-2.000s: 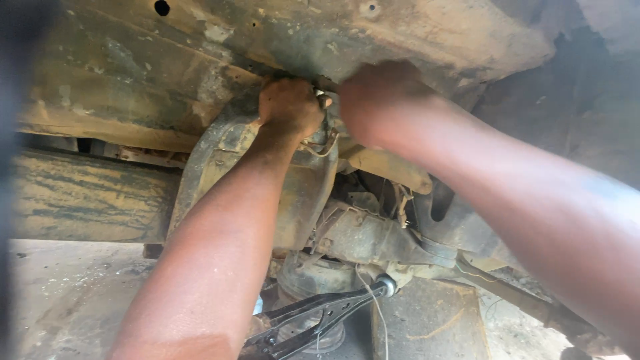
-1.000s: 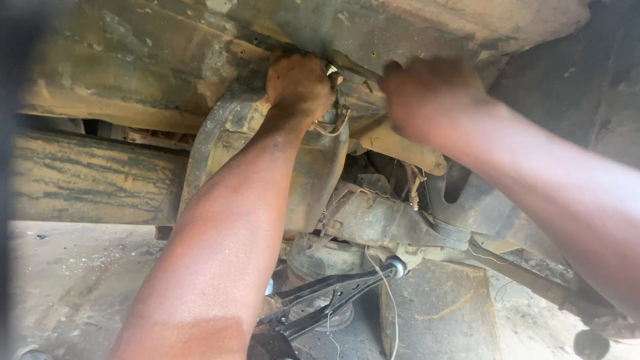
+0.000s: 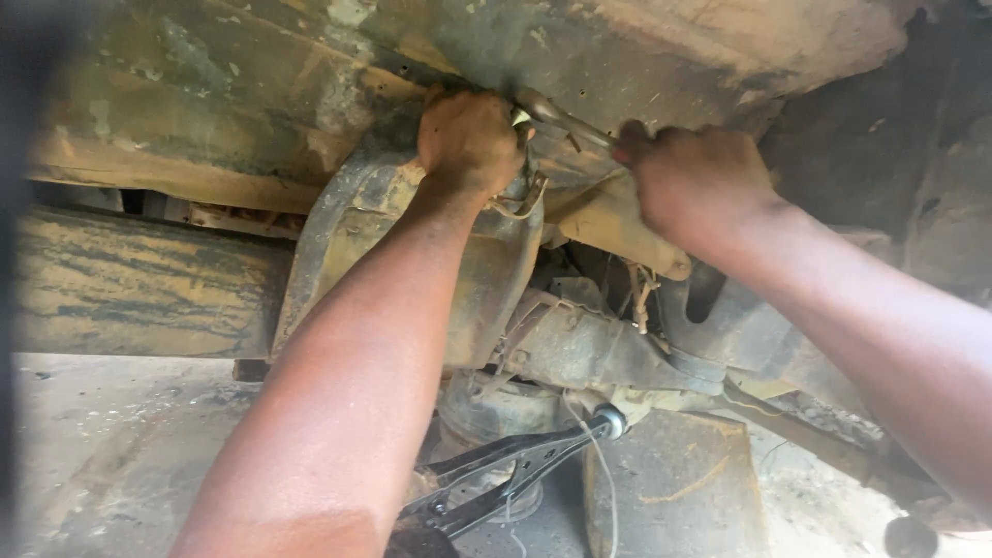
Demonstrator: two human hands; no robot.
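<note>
Under a vehicle, my right hand (image 3: 694,174) is closed around the handle of a metal wrench or ratchet (image 3: 570,120). The tool slants up and left along the dirty underbody panel (image 3: 659,46), its head beside my left hand. My left hand (image 3: 469,139) is curled near the top of a curved frame bracket (image 3: 333,232); a small shiny piece (image 3: 520,117) shows at its edge. What its fingers grip is hidden. A thin wire (image 3: 515,211) hangs just below my left hand.
A long frame rail (image 3: 147,283) runs left of the bracket. Below are an axle housing (image 3: 597,349), a black control arm (image 3: 527,457) with a round bushing, a loose thin cable (image 3: 604,473) and a worn block (image 3: 674,480) standing on the concrete floor (image 3: 139,434).
My right hand has moved away to the right from beside my left hand, and the tool's handle now shows between them. My left hand stays at the bracket's top.
</note>
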